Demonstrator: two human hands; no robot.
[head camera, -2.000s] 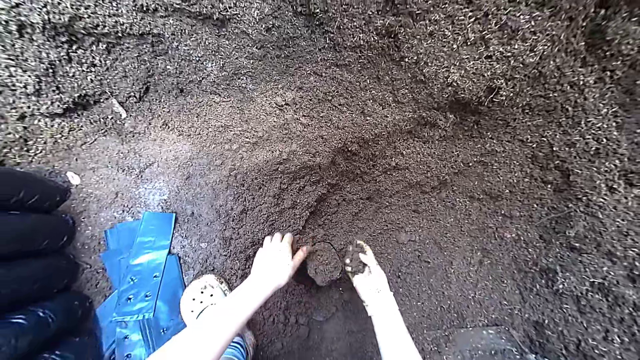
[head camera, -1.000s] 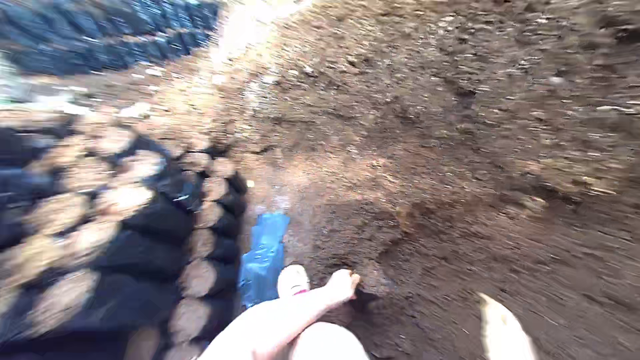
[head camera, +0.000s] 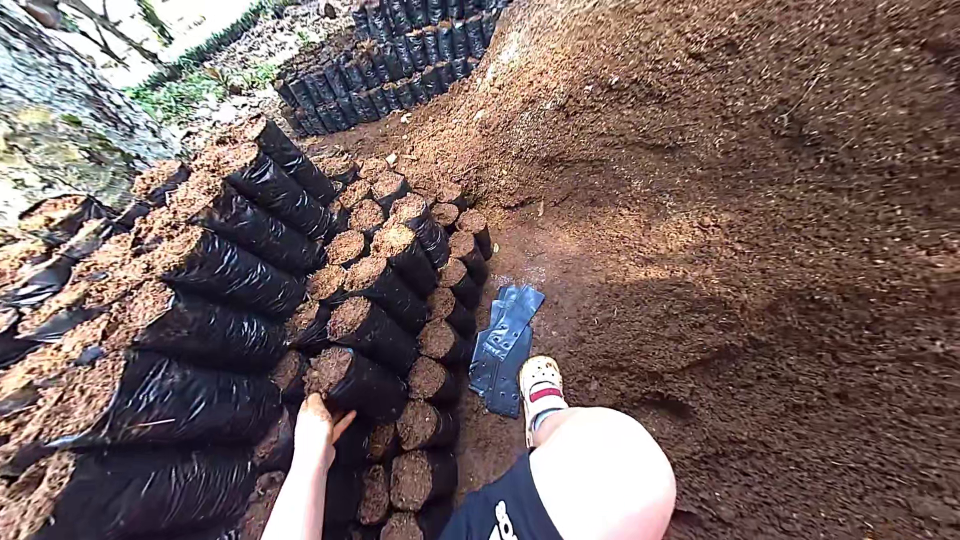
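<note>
My left hand (head camera: 319, 429) is at a black plastic grow bag filled with soil (head camera: 366, 384), its fingers against the bag's near side and rim. This bag rests on top of rows of similar filled bags (head camera: 431, 424), tilted with its soil-filled mouth toward the left. My right hand is not in view. A stack of flat, empty black plastic bags with punched holes (head camera: 504, 349) lies on the ground beside my foot in a light clog (head camera: 541, 386).
A large mound of loose brown soil (head camera: 750, 225) rises on the right. Taller stacked filled bags (head camera: 217, 330) stand at the left, near a tree trunk (head camera: 67, 112). Another block of filled bags (head camera: 382, 75) stands farther back.
The view has swung left to the stacked bags. My left hand has moved from the soil pit to the bag rows. My right hand, seen earlier holding soil, has left the view.
</note>
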